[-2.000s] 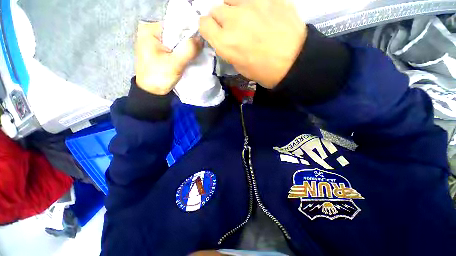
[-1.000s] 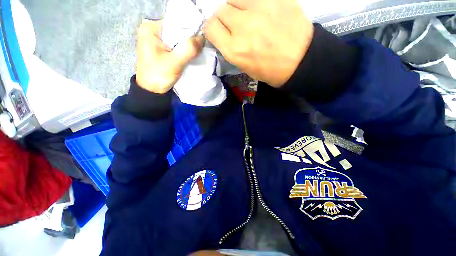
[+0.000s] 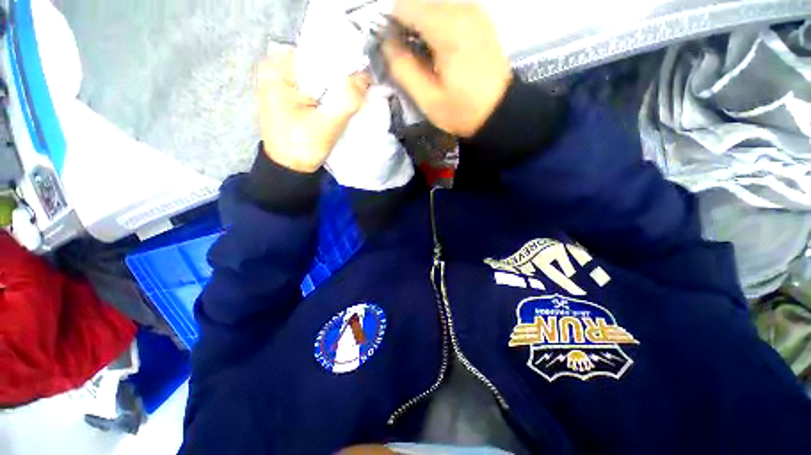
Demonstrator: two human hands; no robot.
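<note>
A white cloth piece (image 3: 365,147) hangs at the top centre, bunched above and draping below my left hand. My left hand (image 3: 307,111) pinches it between thumb and fingers. My right hand (image 3: 453,67) is just right of it, slightly blurred, with small dark metal snips (image 3: 384,55) in its palm and fingers, their tip close to the white cloth. A grey fabric panel (image 3: 178,71) lies spread on the table to the left of my left hand and partly behind it. The upper end of the white cloth is cut off by the picture's top edge.
The white table's front edge carries a ruler scale (image 3: 622,53). A blue plastic crate (image 3: 173,275) is below the table. Crumpled grey pieces with white edges (image 3: 738,133) lie at the right. Part of a person in red (image 3: 53,329) is at the lower left.
My right hand has turned and drawn in; the dark snips now show in it. My left hand and the white cloth have shifted slightly right. More of the grey heap shows at the right.
</note>
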